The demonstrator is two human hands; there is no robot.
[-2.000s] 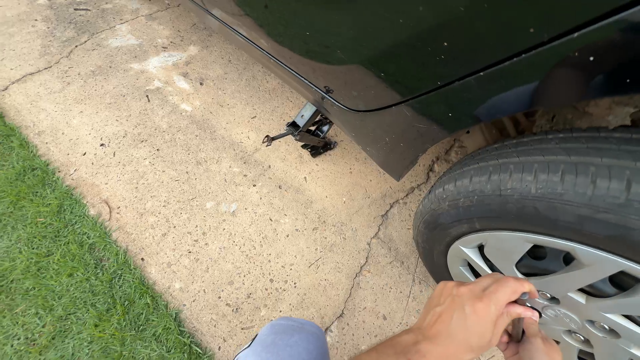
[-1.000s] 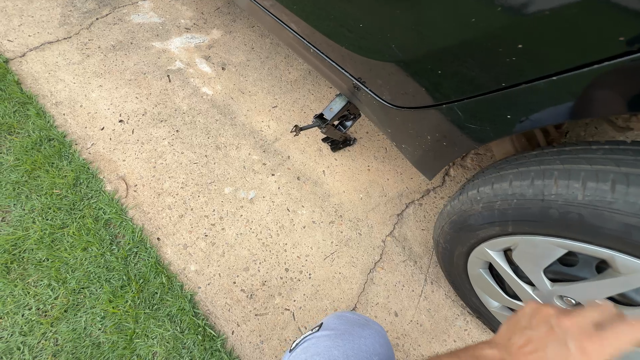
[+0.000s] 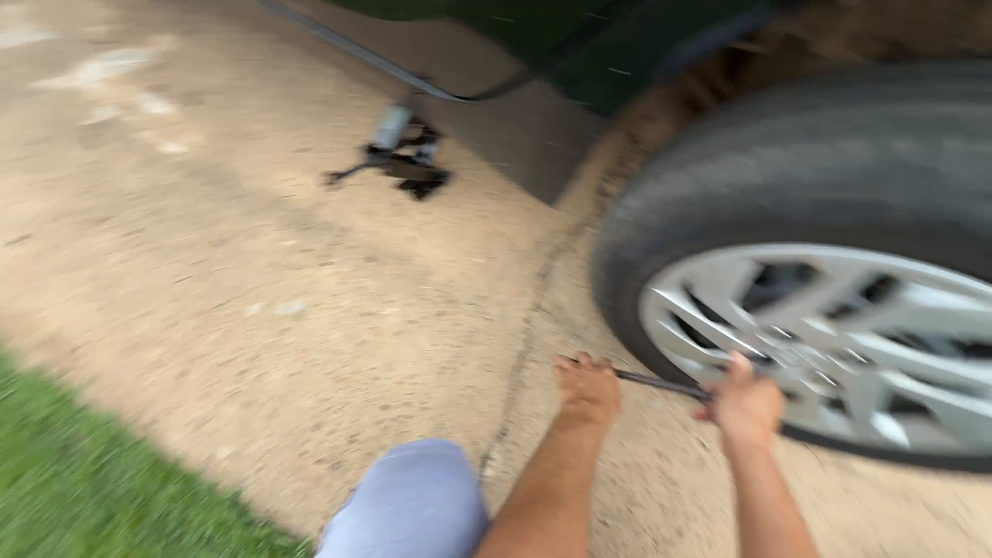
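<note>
A dark metal bar, probably a lug wrench (image 3: 659,382), runs between my two hands, its right end reaching the silver wheel cover (image 3: 868,325) near the lug nuts. My left hand (image 3: 587,385) is closed around the bar's outer end, over the concrete. Farther right, my right hand (image 3: 745,403) holds the bar close to the hub. Around the wheel is a black tire (image 3: 775,186), standing upright under the dark car. The picture is blurred, so whether the bar sits on a nut cannot be told.
A scissor jack (image 3: 407,155) stands beneath the car's sill (image 3: 504,132), its handle end pointing left. Cracked concrete (image 3: 271,310) lies below, with grass (image 3: 93,480) at the lower left. My knee (image 3: 415,496) is at the bottom edge.
Both hands are now on the dark bar at the wheel. Two seconds ago they were together at the hub; one second ago only one hand showed, and no bar was visible.
</note>
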